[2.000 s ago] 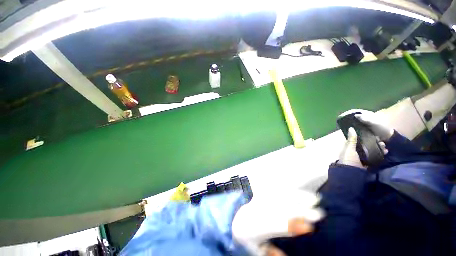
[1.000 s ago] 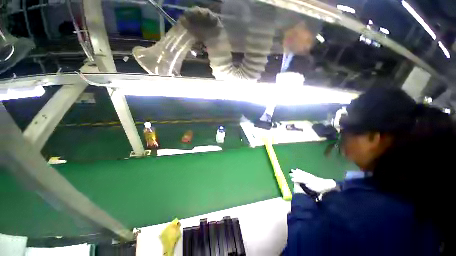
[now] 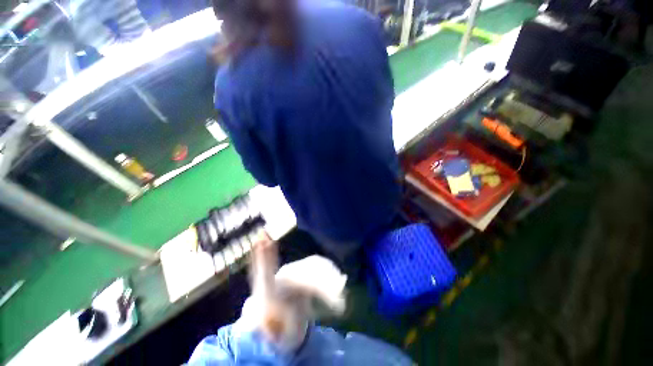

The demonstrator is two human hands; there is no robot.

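My left hand (image 3: 265,300) and my right hand (image 3: 320,280) are close together at the bottom centre, blurred and overlapping. White glove material covers much of them, and skin-coloured patches show, including a finger-like shape pointing up. Whether either hand grips something cannot be made out. Beyond them, several black units (image 3: 230,230) lie in rows on the white bench strip (image 3: 185,269), with pale gaps between them. The hands appear in front of the bench edge, apart from the units.
A person in dark blue (image 3: 315,121) stands close ahead, back turned. A blue plastic stool (image 3: 409,261) is right of centre on the floor. A red tray (image 3: 494,187) holds small yellow and blue items. The green belt (image 3: 93,214) runs behind the bench; a bottle (image 3: 134,167) stands beyond it.
The view has swung down and to the right. My hands are in view again after being out of it one second ago. The stool and red tray now show, and the person's back faces me.
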